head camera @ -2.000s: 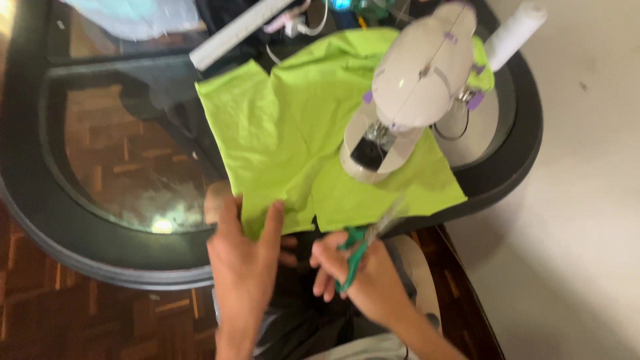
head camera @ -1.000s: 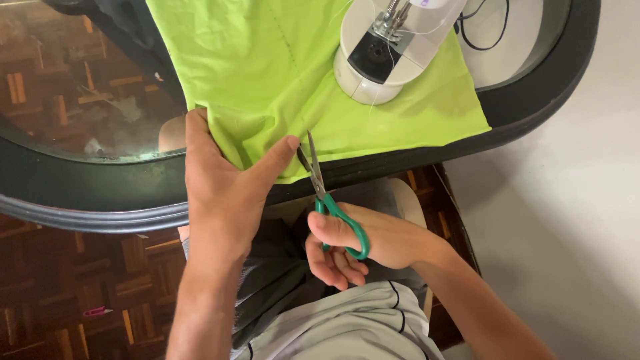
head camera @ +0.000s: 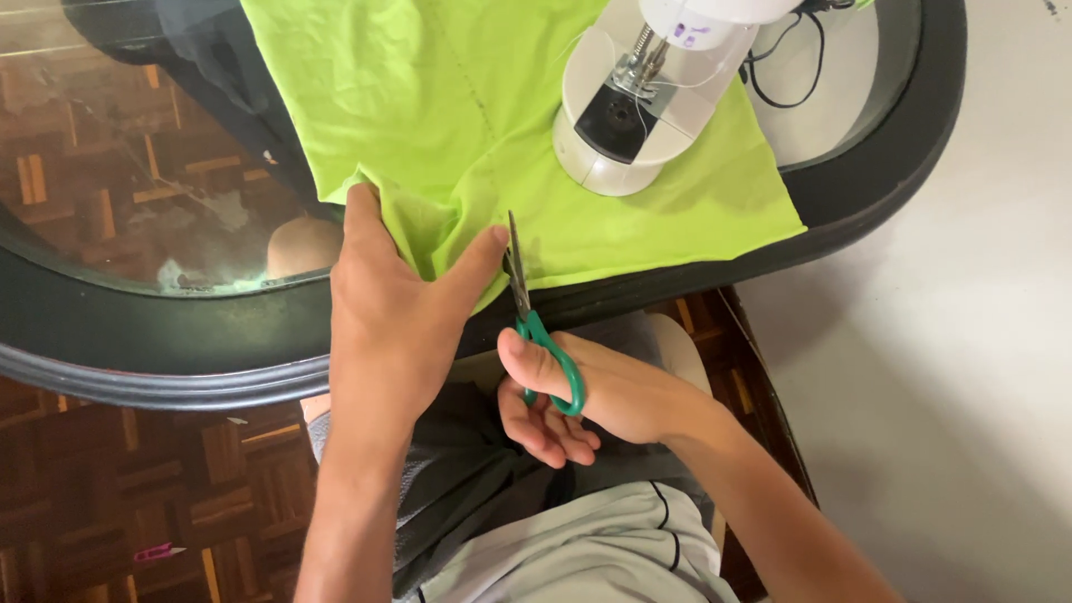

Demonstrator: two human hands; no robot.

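Note:
Lime-green fabric (head camera: 385,92) lies over the table's near edge, with a dark dotted line running down it. My left hand (head camera: 394,301) grips and bunches its near edge between thumb and fingers. Green-handled scissors (head camera: 553,360) are in my right hand (head camera: 578,394), thumb through one loop. Their blades point away from me at the fabric edge, beside my left thumb; one blade lies above the cloth, and the other is partly hidden. A small white sewing machine (head camera: 607,167) stands on the fabric to the right of the blades, thread trailing at its needle.
The glass-topped table has a thick black rim (head camera: 167,335). A black cable (head camera: 787,100) loops behind the machine at right. Dark cloth (head camera: 226,67) shows at upper left. A small pink-handled tool (head camera: 157,552) lies on the parquet floor at lower left.
The view has moved closer since two seconds ago. My left hand, flatter on the fabric then, now bunches its edge. The scissors have come upright beside my left thumb.

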